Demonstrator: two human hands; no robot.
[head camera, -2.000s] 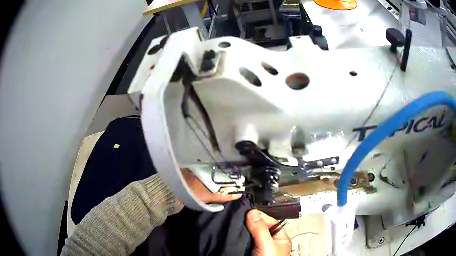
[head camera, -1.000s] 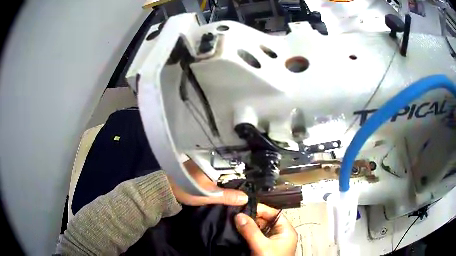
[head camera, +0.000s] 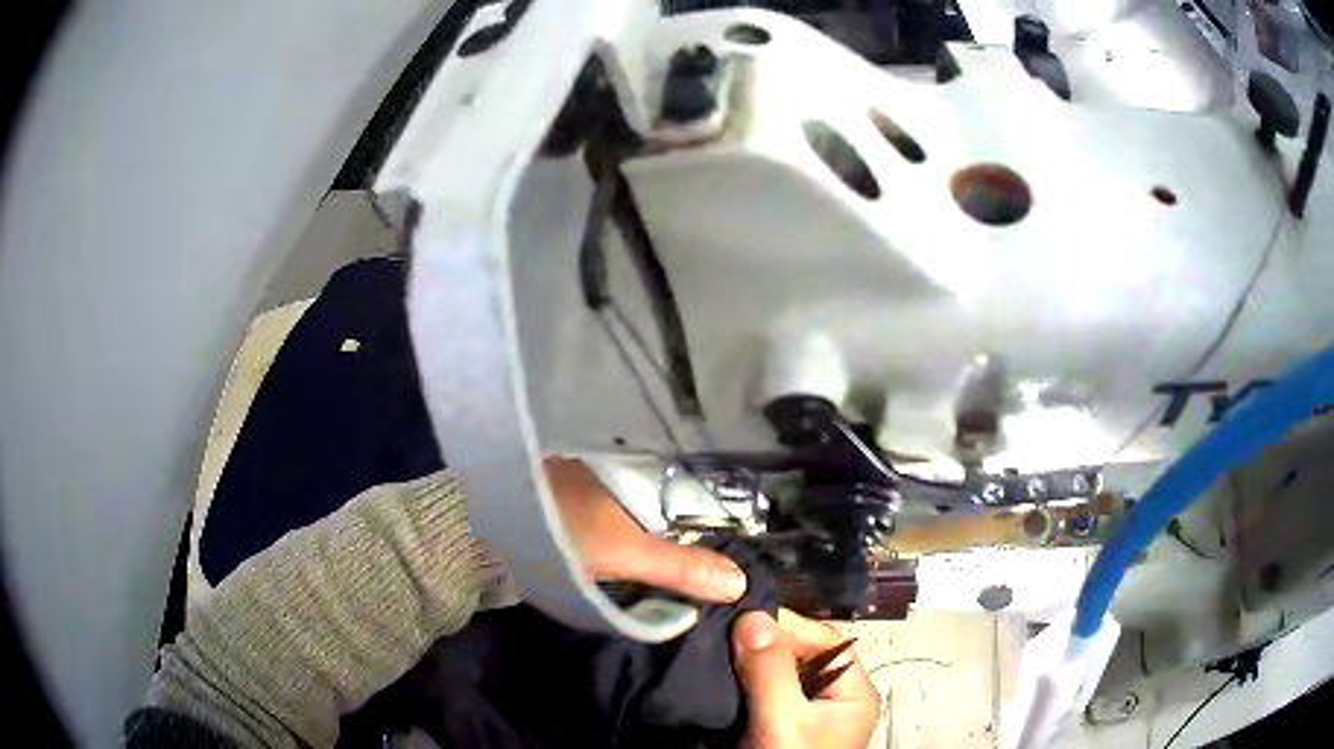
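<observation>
A dark fabric workpiece (head camera: 629, 680) lies bunched at the front of the needle area of the white sewing machine head (head camera: 732, 234). My left hand (head camera: 644, 549) presses and holds its upper edge just below the presser foot area (head camera: 717, 498), partly hidden behind the curved white guard (head camera: 468, 337). My right hand (head camera: 797, 680) pinches the fabric edge between thumb and fingers, close to the left fingertips. Thread snips (head camera: 827, 669) are also held in my right hand, points up and to the right. The needle tip and the stitch line are hidden.
A dark navy panel (head camera: 315, 424) with a tiny yellow label lies at the left on the cream table. A blue hose (head camera: 1200, 468) with a white nozzle (head camera: 1061, 673) hangs at the right. A brass-coloured arm (head camera: 973, 528) is right of the needle area. A pale wall (head camera: 132, 322) stands at far left.
The view has moved closer to the machine head. My left fingers have shifted from beside the presser foot to the fabric just in front of it. Both hands keep the fabric, fingertips now nearly together.
</observation>
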